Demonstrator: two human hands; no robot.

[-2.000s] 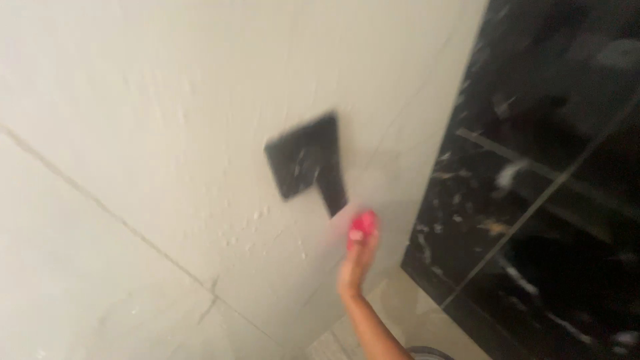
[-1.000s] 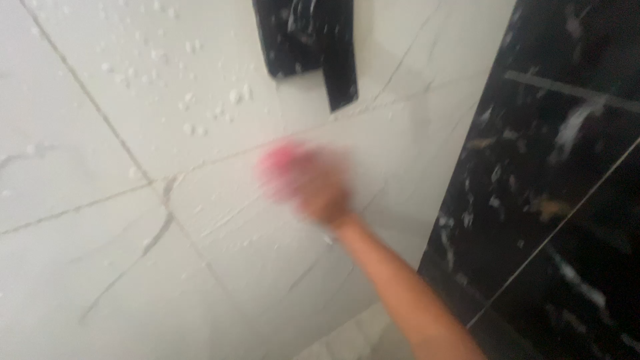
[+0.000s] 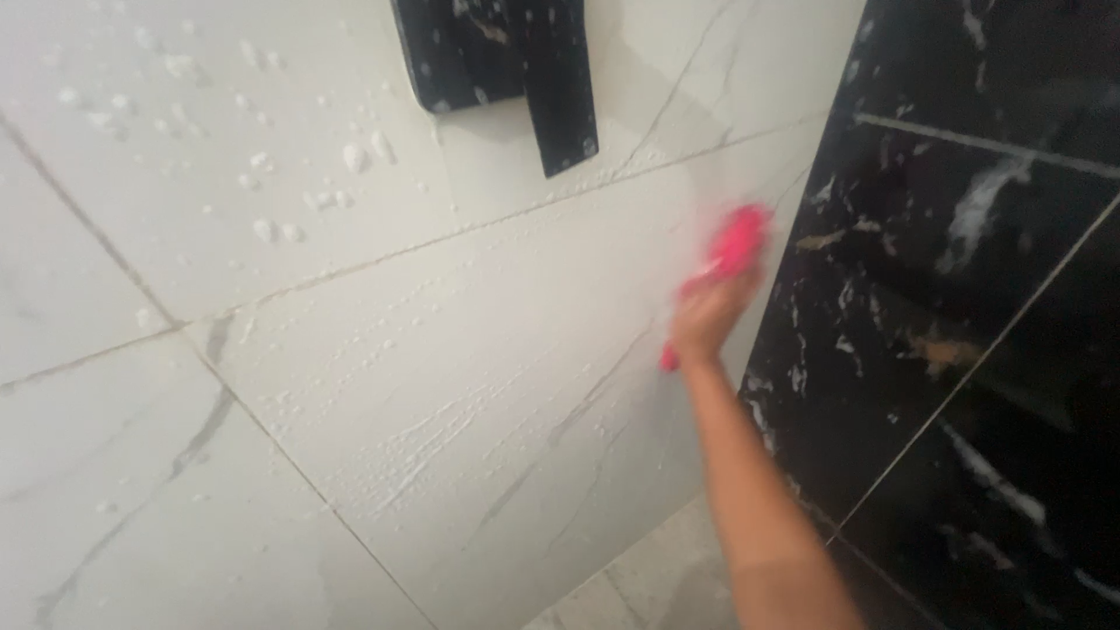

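My right hand [image 3: 710, 319] is closed around a pink brush or scrubber [image 3: 740, 241], blurred by motion, against the white marbled wall tile [image 3: 525, 332] near the corner. Its head sticks out above my fingers and a pink end shows below my wrist. The bristles cannot be made out. White foam spots [image 3: 280, 230] and wet streaks lie on the tile to the left. My left hand is outside the view.
A black wall-mounted shower mixer [image 3: 560, 96] with a flat lever juts from the tile at the top. Black marbled tile [image 3: 945, 262] forms the adjoining wall on the right. Pale floor tile [image 3: 665, 560] shows at the bottom.
My right hand with the pink tool was below the black mixer a second ago; it is now further right, near the corner. The view has moved closer to the wall since the first frame.
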